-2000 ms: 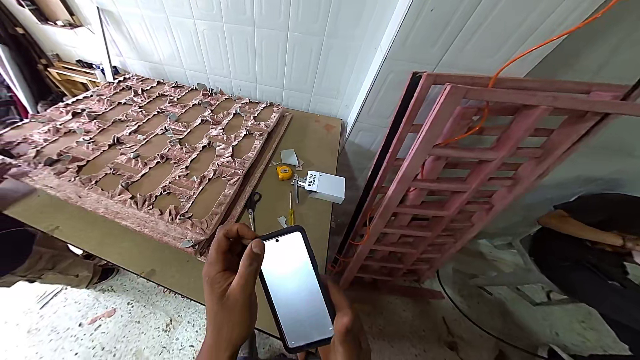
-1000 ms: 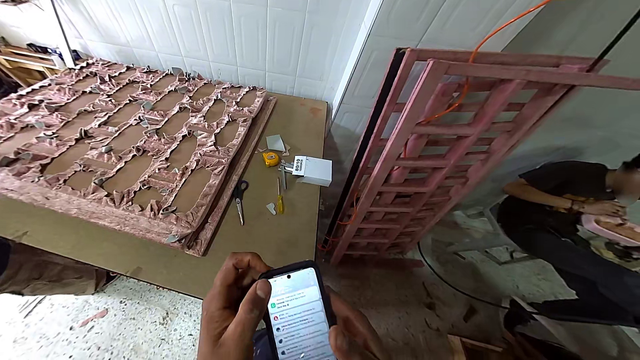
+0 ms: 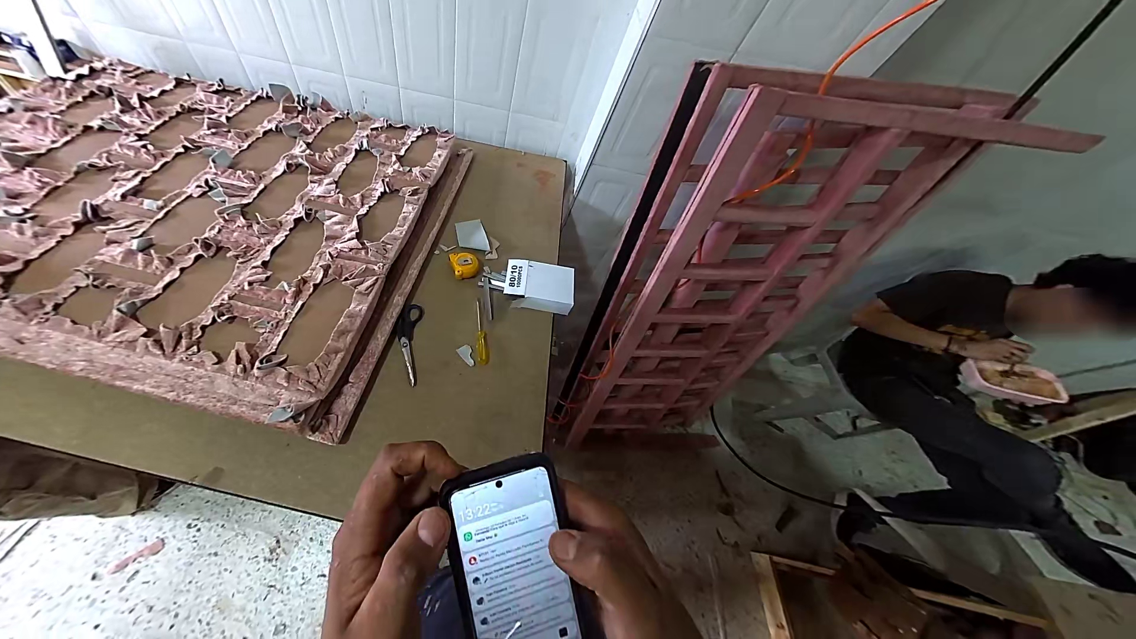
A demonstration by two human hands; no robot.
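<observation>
A smartphone in a black case (image 3: 515,559) is held upright between both hands at the bottom centre, its lit screen bearing writing. My left hand (image 3: 390,541) grips its left edge, thumb beside the screen. On the right edge is my right hand (image 3: 612,568), its thumb over the screen's border. Beyond the phone, on the brown tabletop (image 3: 497,399), lie black-handled scissors (image 3: 408,342), a yellow-handled screwdriver (image 3: 481,342), a yellow tape measure (image 3: 464,264) and a white box (image 3: 543,287) with printing. Left of them lies a lattice panel covered in gathered pink fabric (image 3: 240,240).
Pink lattice frames (image 3: 737,240) lean by the tiled wall, an orange cord (image 3: 821,98) hanging over them. A seated person (image 3: 941,355) at the right holds a pink tray of food (image 3: 1016,382). A wooden frame (image 3: 772,595) and a black cable (image 3: 754,475) lie on the floor.
The phone screen has gone from a blank pale display to one with a list of lines. Both hands still hold the phone. The view has shifted right, bringing the seated person further in.
</observation>
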